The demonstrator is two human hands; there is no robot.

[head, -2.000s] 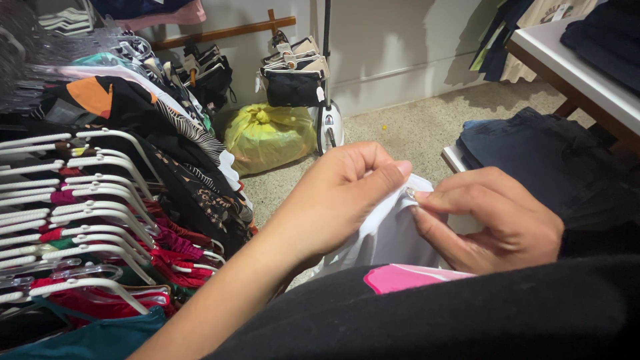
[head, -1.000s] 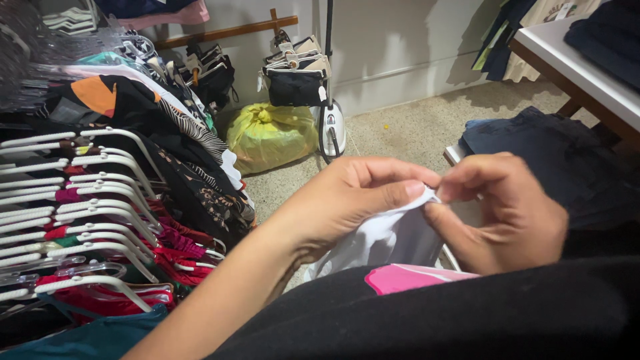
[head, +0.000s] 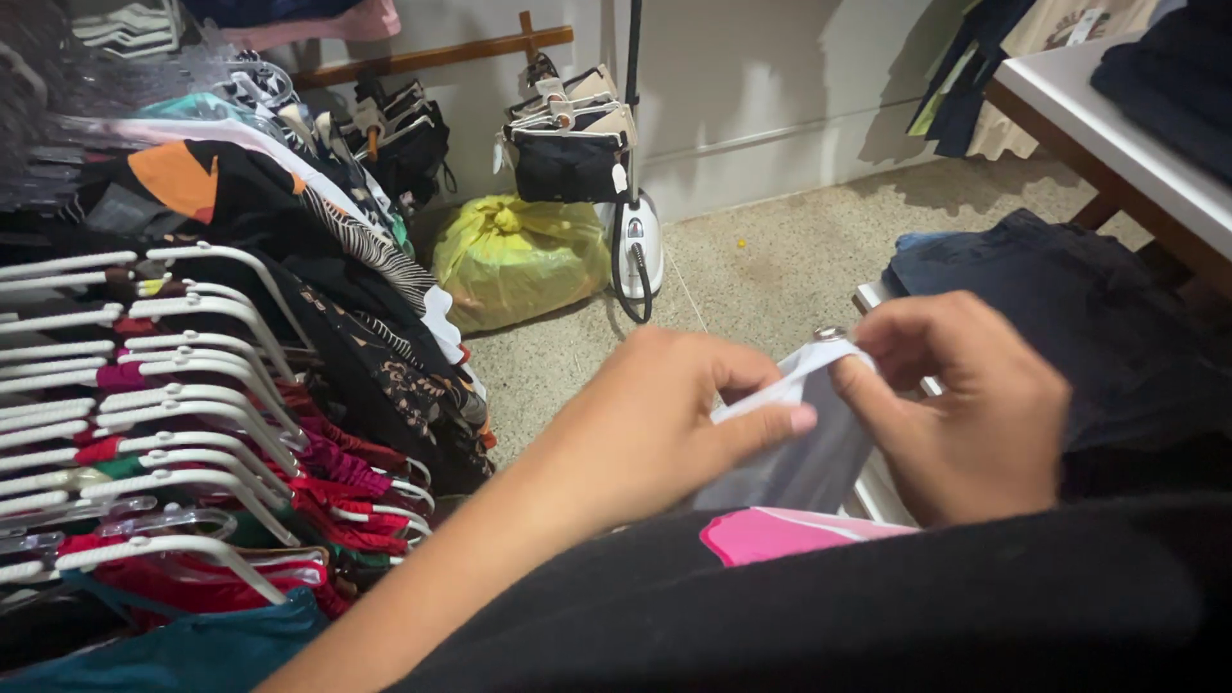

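Note:
A white cloth [head: 818,443] hangs between my two hands, its upper edge pinched by both. My left hand [head: 674,423] grips the edge between thumb and fingers. At the edge's right end, my right hand [head: 953,404] holds the cloth with the thumb in front; this hand is slightly blurred. A small shiny metal piece [head: 829,334] sits on the edge by the right fingertips; whether it is a fastener or a ring, I cannot tell. Below the cloth, a pink piece with a darker pink border [head: 780,535] shows above my black clothing.
Clothes on white hangers [head: 207,361] crowd the left side. Beyond stand a yellow plastic bag [head: 520,255], a white garment steamer base [head: 638,245] and hanging black bags [head: 570,164]. Dark folded garments [head: 1049,298] lie at right below a white shelf [head: 1088,91].
The metal piece now shows on top of the cloth's edge near my right fingertips. My hands have moved slightly apart along the edge since one second ago.

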